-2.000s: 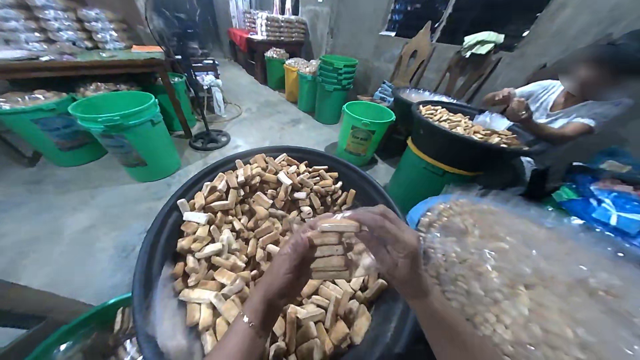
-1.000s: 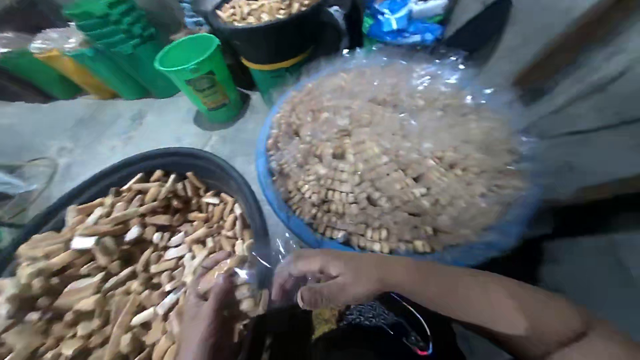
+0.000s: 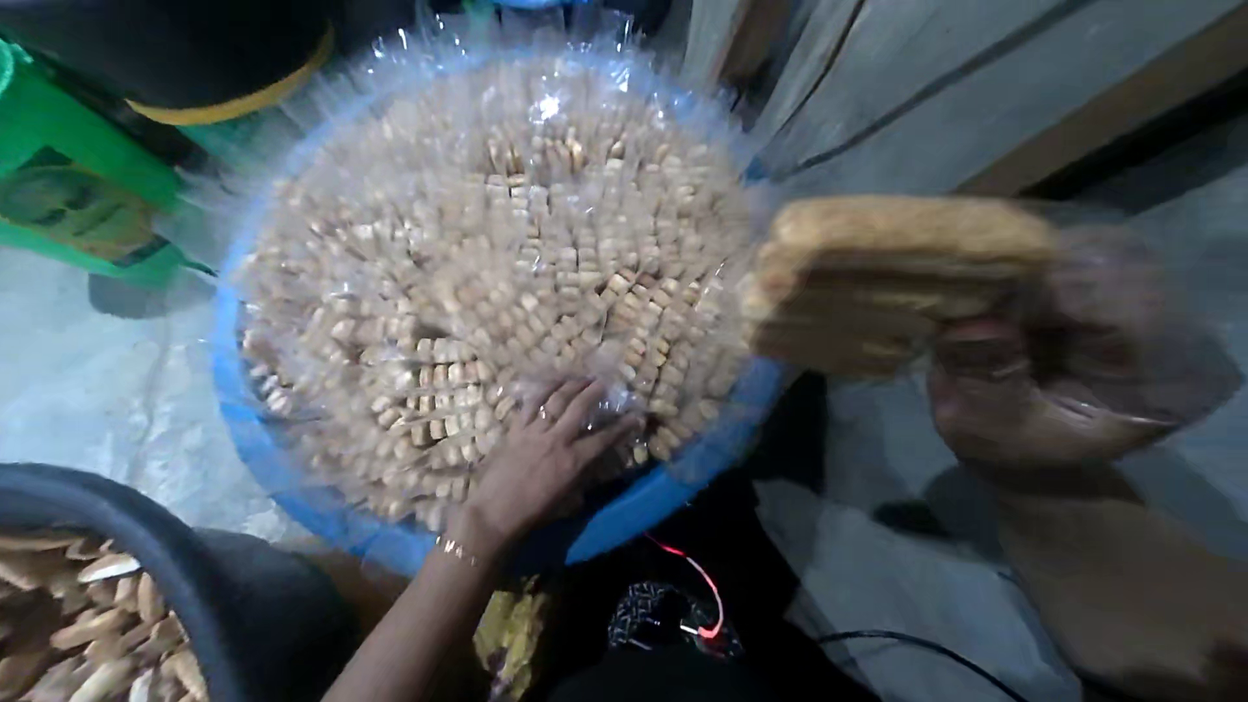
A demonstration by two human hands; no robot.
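Observation:
At the right, my right hand is closed on a clear plastic bag holding a stack of baked biscuit sticks; hand and bag are blurred. My left hand, with a bracelet at its wrist, lies spread on the near side of a wide blue basin. That basin is heaped with many clear plastic bags of biscuit sticks. Whether the left fingers grip a bag there cannot be told. A black tub of loose biscuit sticks shows at the lower left.
A green bucket with a printed picture stands at the upper left, beside a dark tub with a yellow band. Wooden beams run across the upper right. A black cable lies on the floor at the lower right.
The view has swung right and down onto the blue basin. My hands, close together over the black tub before, are now apart: the left on the bags in the basin, the right raised with its bag.

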